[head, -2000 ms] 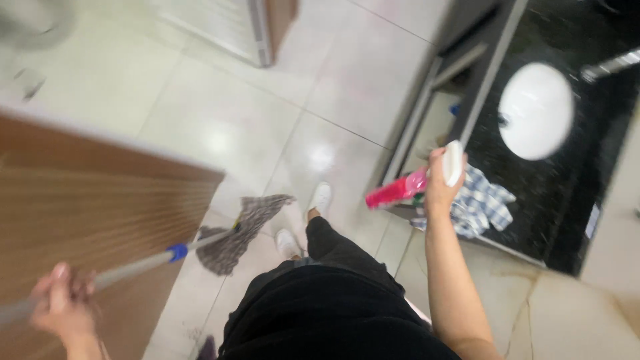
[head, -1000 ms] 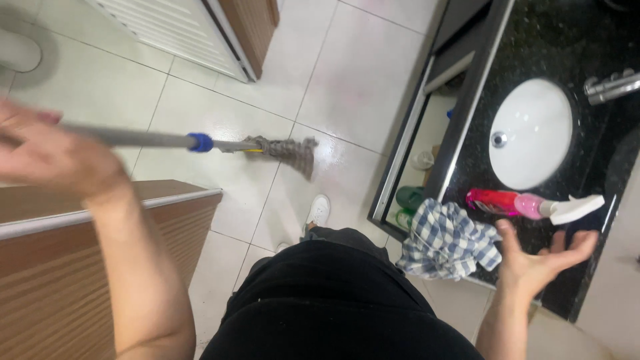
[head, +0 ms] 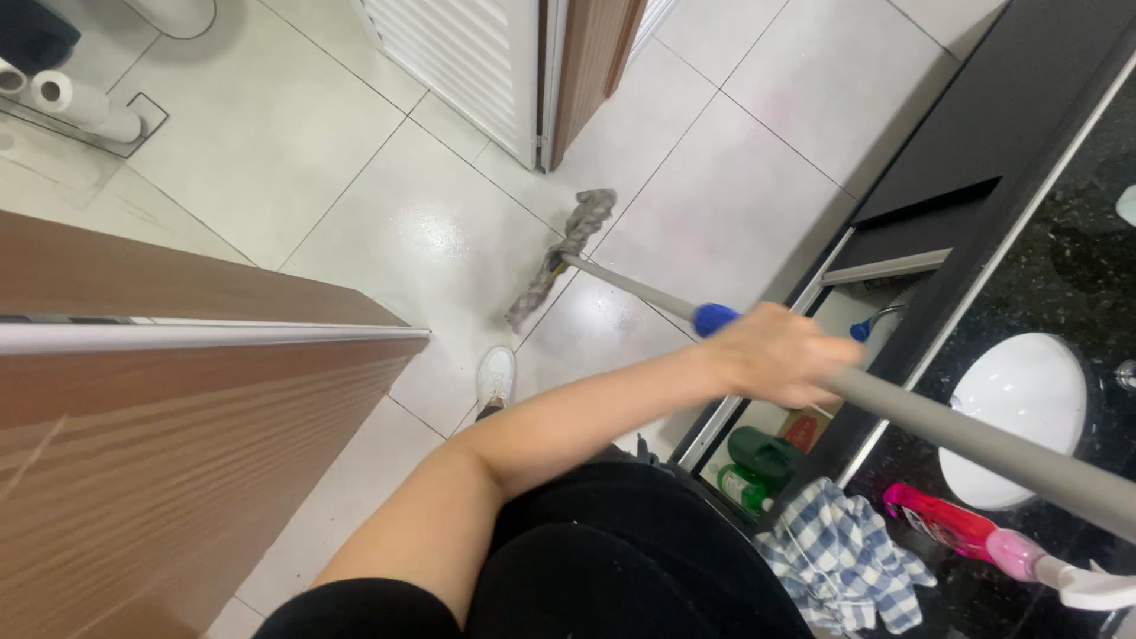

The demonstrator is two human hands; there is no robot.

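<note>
My left hand (head: 781, 355) is closed around the grey pole of a string mop (head: 643, 291), just past its blue collar (head: 713, 319). The mop's grey strands (head: 577, 240) lie on the wet-looking tiles near the door edge, ahead of my white shoe (head: 496, 376). The pole slants across the vanity to the lower right. My right hand is out of view. A pink spray bottle (head: 958, 528) with a white trigger head lies on the black stone counter beside the basin (head: 1021, 417). A blue-and-white checked cloth (head: 839, 559) is bunched at the counter's edge.
A wood-grain panel (head: 195, 444) stands at the left and a white louvred door (head: 461, 62) at the top. The cabinet under the counter is open, with green bottles (head: 759, 457) inside. Toilet rolls (head: 84, 105) sit in a wire rack at upper left.
My left hand and the mop pole have swung from the left side over to the right. The right hand, holding the spray bottle at first and then apart from it over the counter, has left the view.
</note>
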